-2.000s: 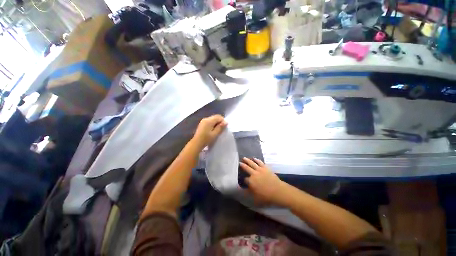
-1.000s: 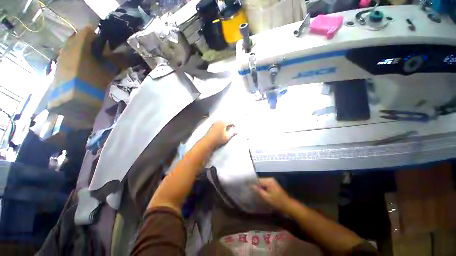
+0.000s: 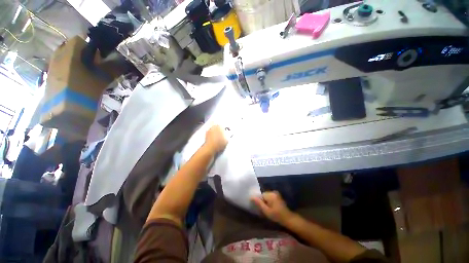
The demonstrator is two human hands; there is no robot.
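A pale garment panel (image 3: 237,177) hangs over the table's front edge towards my lap. My left hand (image 3: 216,137) is closed on its upper part, on the brightly lit bed left of and below the needle area. My right hand (image 3: 271,206) pinches its lower right edge, off the table. The white sewing machine (image 3: 303,64) stands beyond, with its presser foot area (image 3: 264,101) under the left end of the head. Glare hides the panel's upper end. A large pale panel (image 3: 139,131) with dark fabric beside it lies at left.
A black flat pad (image 3: 347,99) and thread snips (image 3: 402,111) lie on the bed at right. A pink item (image 3: 312,23) sits on the machine head. A cardboard box (image 3: 69,85) stands at far left. A yellow container (image 3: 226,25) stands behind.
The dark piece seen earlier between my hands no longer shows there. The panel's pale face is spread out, and my right hand has moved down to its lower edge. The view has shifted.
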